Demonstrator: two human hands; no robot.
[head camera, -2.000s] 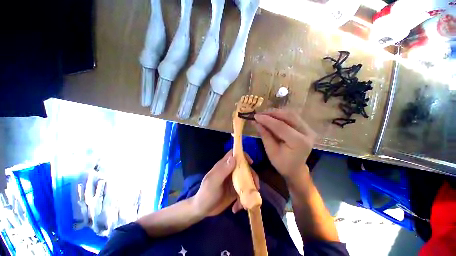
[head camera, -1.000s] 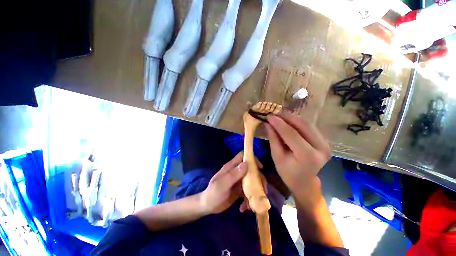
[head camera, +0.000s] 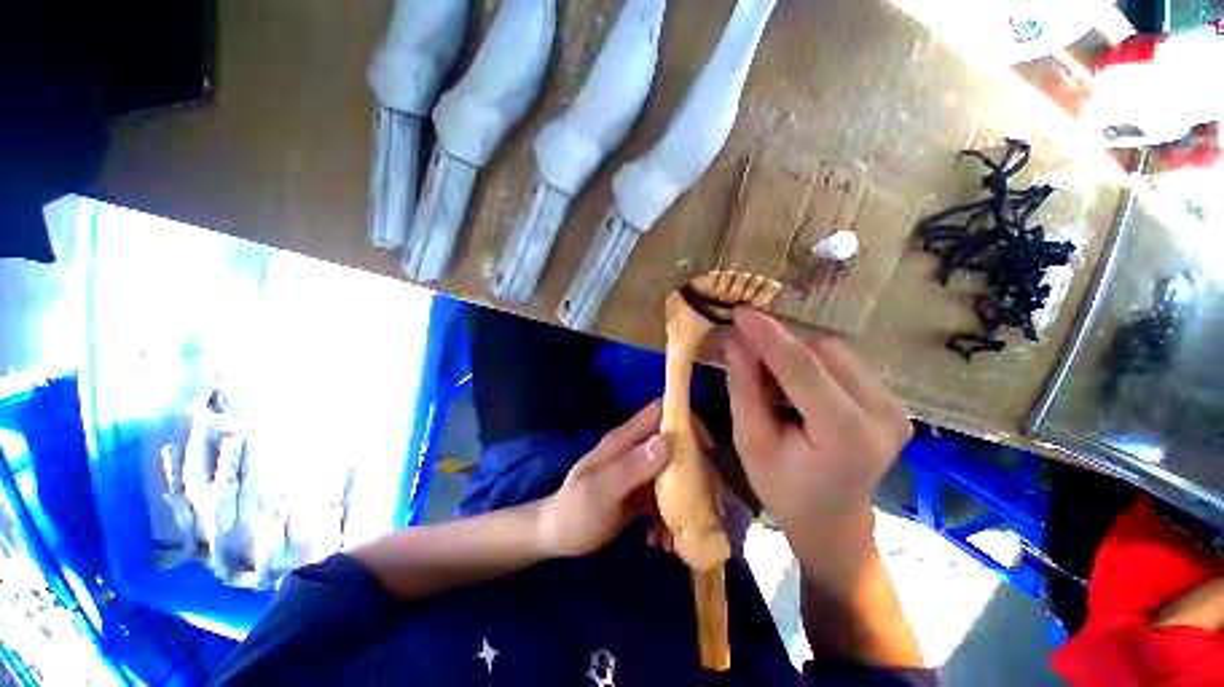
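Note:
My left hand (head camera: 608, 486) is closed around the middle of a tan-orange leg (head camera: 686, 497), which stands upright in view with its toes at the table edge. My right hand (head camera: 815, 409) pinches a thin black strap (head camera: 709, 306) that lies across the foot just below the toes. The fingertips hide the strap's right end. A stained cardboard pad (head camera: 779, 201) with a white glue dab (head camera: 835, 246) is just beyond the foot. A loose pile of black straps (head camera: 1000, 248) lies right of the pad.
Several grey-white legs (head camera: 577, 128) lie in a row left of the pad. A clear plastic sheet (head camera: 1134, 336) is at the right. A blue bin (head camera: 416, 403) with white legs (head camera: 242, 497) is at lower left. A person's red sleeve (head camera: 1141, 591) shows at lower right.
The view has shifted. The tan leg's foot and my right hand are slightly further right in view. The strap, held near the toes before, now lies across the top of the foot.

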